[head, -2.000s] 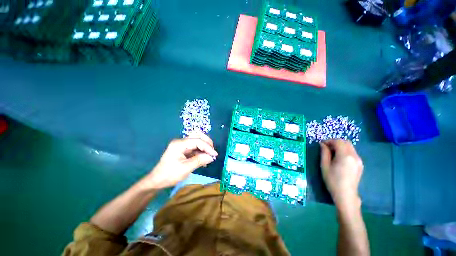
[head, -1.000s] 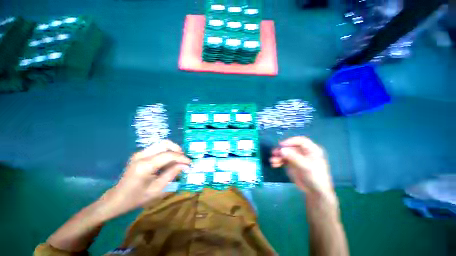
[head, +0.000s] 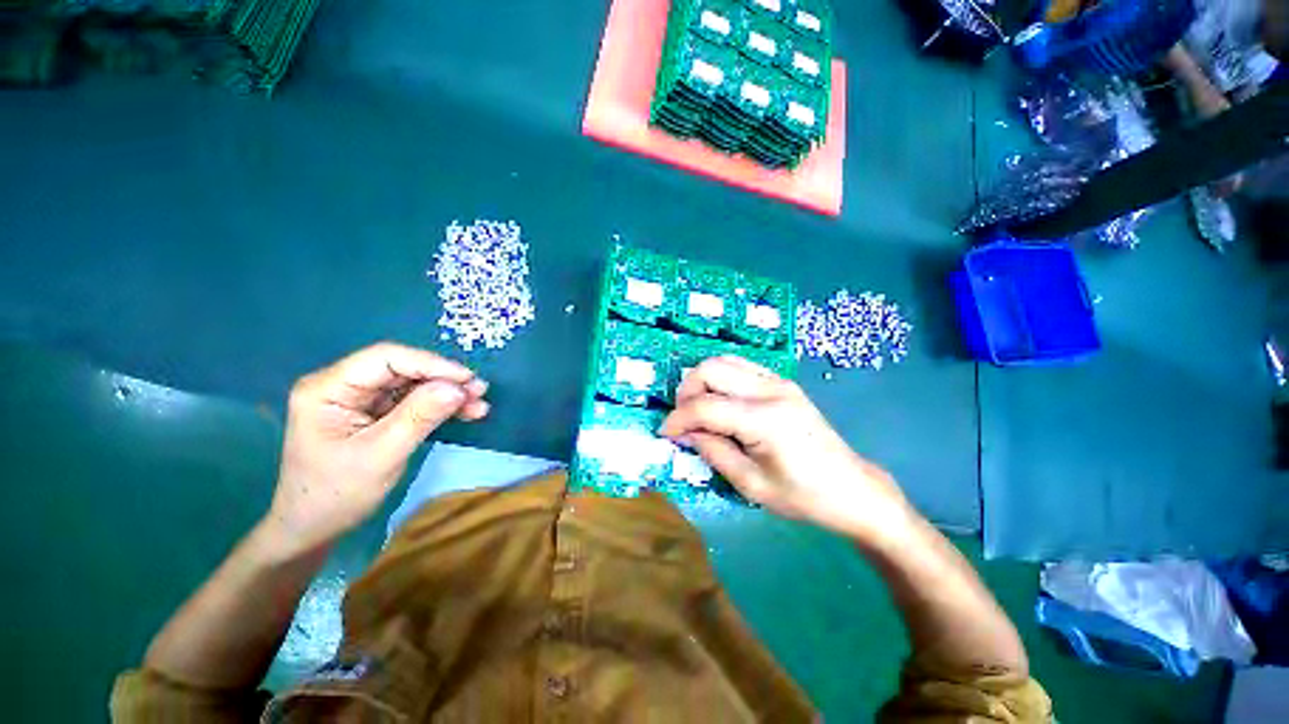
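Observation:
A green PCB panel (head: 704, 306) with white rectangles lies in front of me. My right hand (head: 742, 424) is over its middle and lower rows, fingertips pinched low at the board; whether a part is between them is hidden. My left hand (head: 382, 424) is left of the panel, thumb and fingers pinched together; a tiny part may be at the tips, too small to tell. A left component pile (head: 484, 283), whitish-grey, lies beyond my left hand. A right component pile (head: 854, 330), whitish and purplish, lies against the panel's right side.
A stack of PCB panels (head: 742, 88) sits on a pink pad (head: 622, 88) beyond the panel. A blue bin (head: 1025, 304) stands at right. Clear bags (head: 1060, 142), a dark bar-like shape (head: 1159, 177) and a blue basket (head: 1117, 36) are upper right. More panels (head: 255, 43) stand upper left.
My right hand has moved from right of the panel onto its middle and lower rows. My left hand has moved away from the panel's left edge. The camera view has shifted.

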